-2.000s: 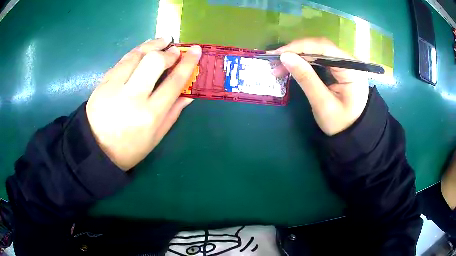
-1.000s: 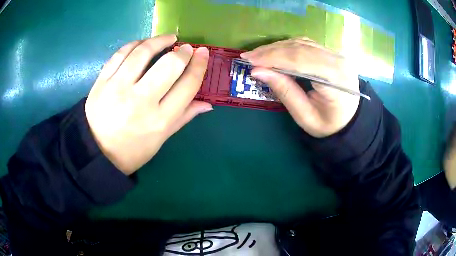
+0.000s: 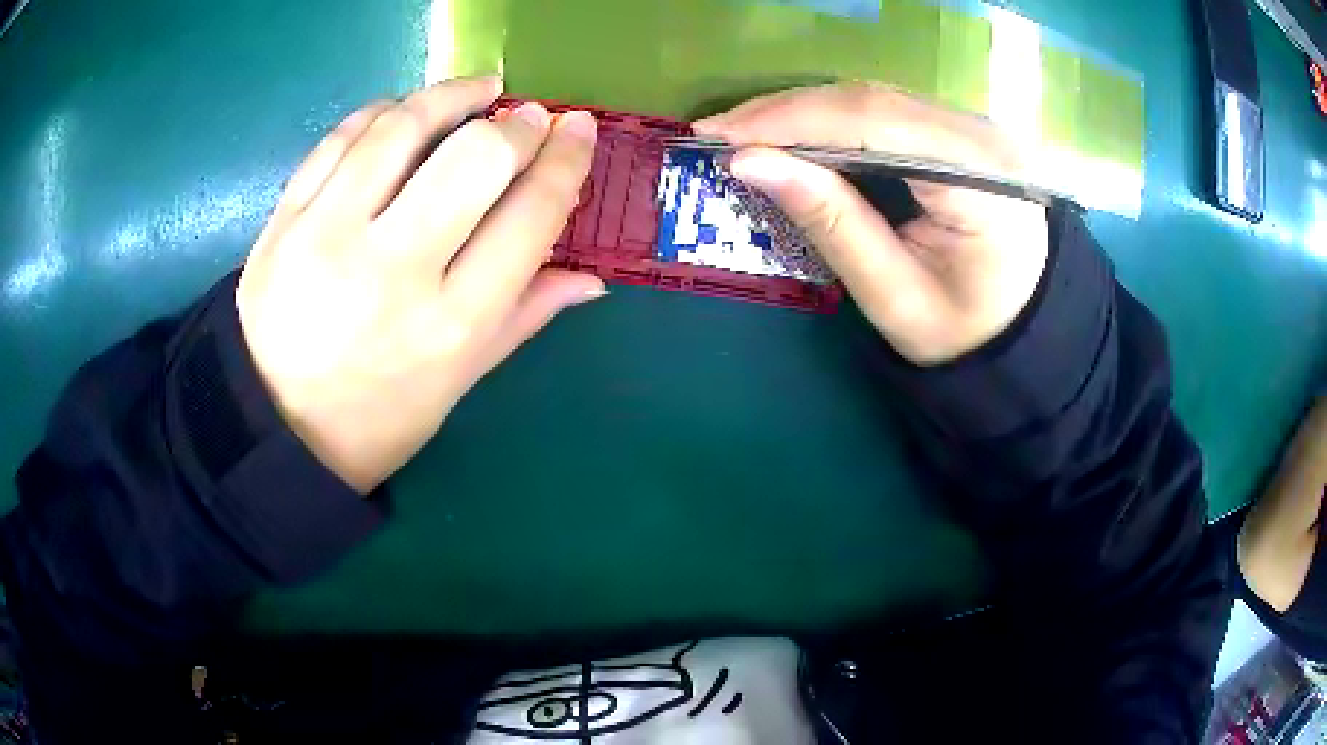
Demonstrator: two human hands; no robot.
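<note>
A dark red phone housing [image 3: 623, 197] lies flat on the green table, its ribbed bay facing up. The blue and white circuit board [image 3: 728, 218] sits in its right end. My left hand [image 3: 393, 277] grips the housing's left end and covers it. My right hand [image 3: 910, 218] holds tweezers [image 3: 931, 170] like a pen between thumb and fingers. The tweezer tips are over the top left corner of the board. Whether a tape piece is at the tips cannot be told. The yellow-green adhesive sheet [image 3: 815, 58] lies just beyond the housing.
A black folding case [image 3: 1234, 124] lies at the far right of the glossy green table [image 3: 626, 480]. Part of another person's arm [image 3: 1288, 531] shows at the right edge. A patterned light cloth [image 3: 640, 699] is at the bottom edge, below the table.
Compared with two seconds ago, my right hand and the tweezers have moved left, from the board's right part to its top left corner. Both hands and the housing now appear slightly higher than one second ago.
</note>
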